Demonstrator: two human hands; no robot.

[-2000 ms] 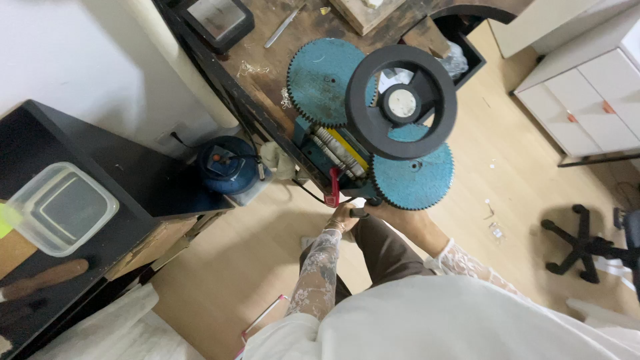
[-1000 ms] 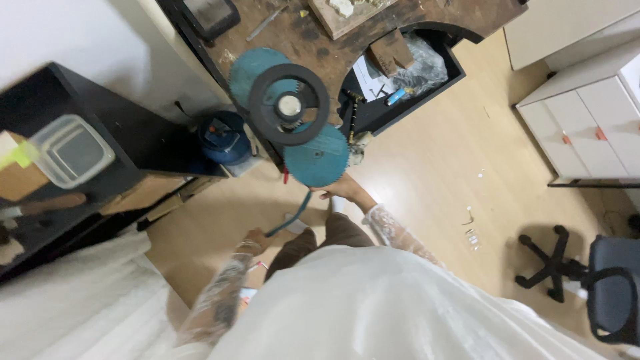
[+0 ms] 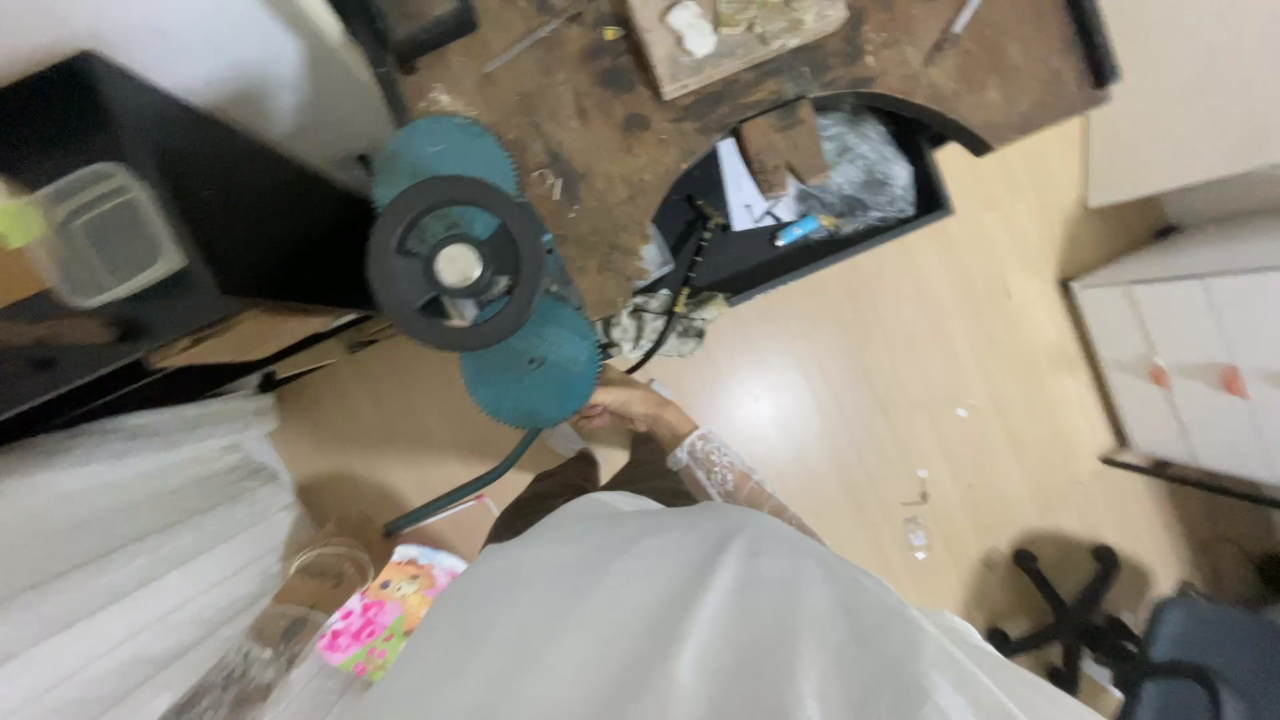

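Observation:
A hand-cranked rolling mill stands at the bench's near left edge, with a black handwheel (image 3: 457, 264) above two teal toothed gears, an upper one (image 3: 445, 150) and a lower one (image 3: 535, 365). From beneath the lower gear a teal crank bar (image 3: 470, 487) slopes down to the left. Close to the bar's far end is my left hand (image 3: 338, 556), heavily blurred; its grip cannot be made out. My right hand (image 3: 632, 404) is at the lower gear's right edge, fingers curled and partly under the gear, so what they touch is hidden.
The worn wooden bench (image 3: 600, 150) bears a wooden block (image 3: 745, 45). An open black drawer (image 3: 840, 262) holds plastic wrap, paper and a blue lighter (image 3: 797, 231). A clear plastic container (image 3: 108, 235) lies left, a white cabinet (image 3: 1190, 370) stands right, an office chair (image 3: 1075, 620) lower right.
My left hand has moved away from the mill, out to the lower left. The teal crank bar, not seen two seconds ago, now shows below the gear. My right hand stays by the lower gear.

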